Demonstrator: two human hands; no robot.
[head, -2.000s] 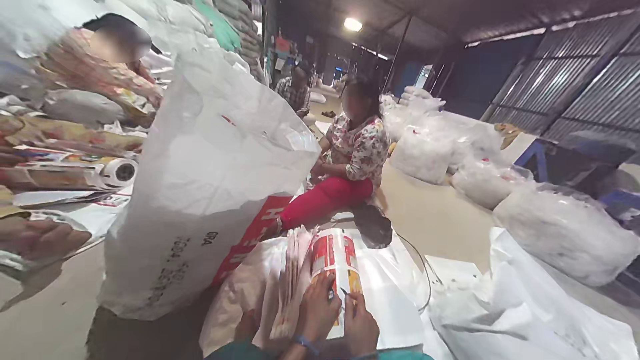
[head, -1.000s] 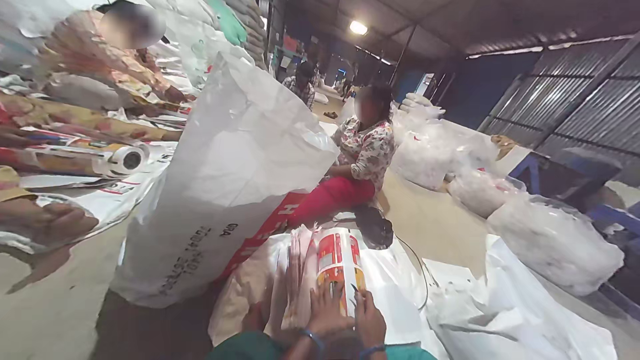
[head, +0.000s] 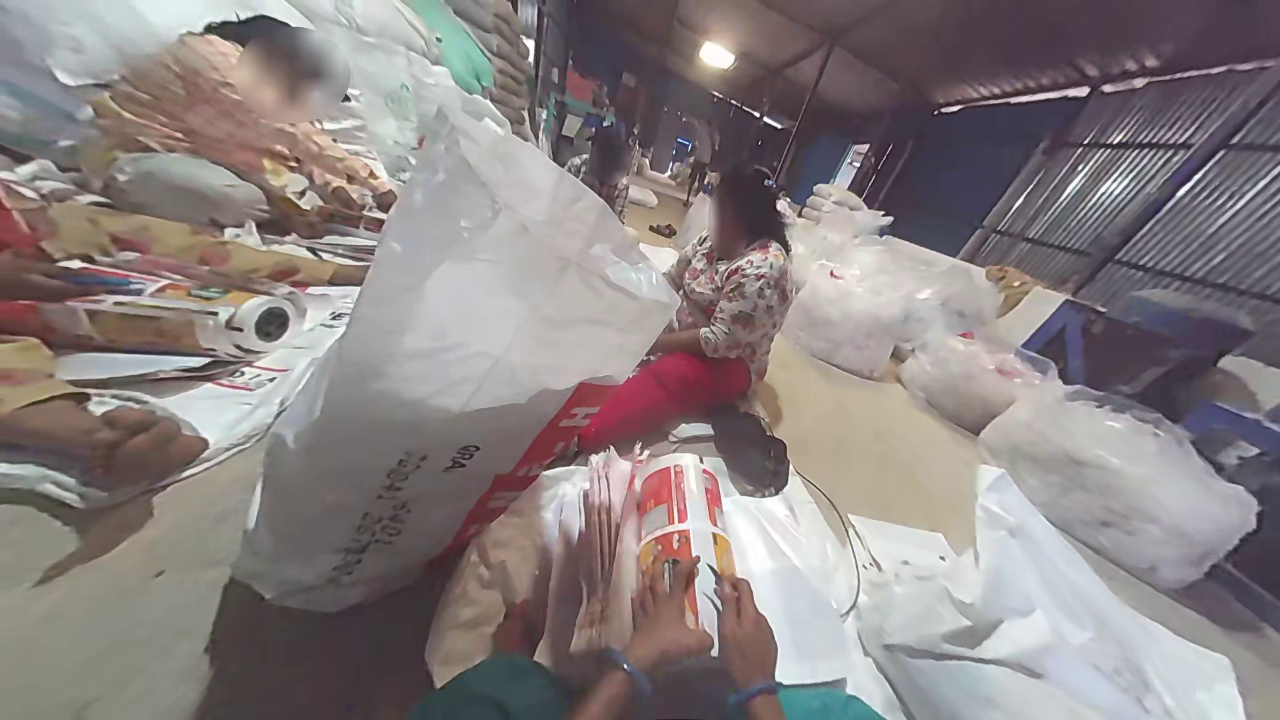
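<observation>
A roll of printed red, white and yellow film [head: 682, 500] lies lengthwise before me at the lower middle. My left hand [head: 665, 612] rests on the roll's near part, its fingers spread over the print. At the roll's right side, my right hand [head: 745, 625] has its fingers around a small dark, pointed tool [head: 713, 575], whose kind cannot be told. Upright folded sheets [head: 600, 545] stand against the roll's left side. White sheeting [head: 785, 560] lies under and to the right of the roll.
A tall white woven sack [head: 470, 290] with printing stands at my left front. Beyond it a person [head: 740, 290] sits on the floor; another person [head: 200, 130] sits at the left near more film rolls [head: 250, 325]. Filled clear plastic bags [head: 1110, 480] line the right. A thin cord [head: 855, 560] curves nearby.
My left hand now lies spread on the roll; two seconds ago both hands were close together over its near part. The seated people remain in about the same places.
</observation>
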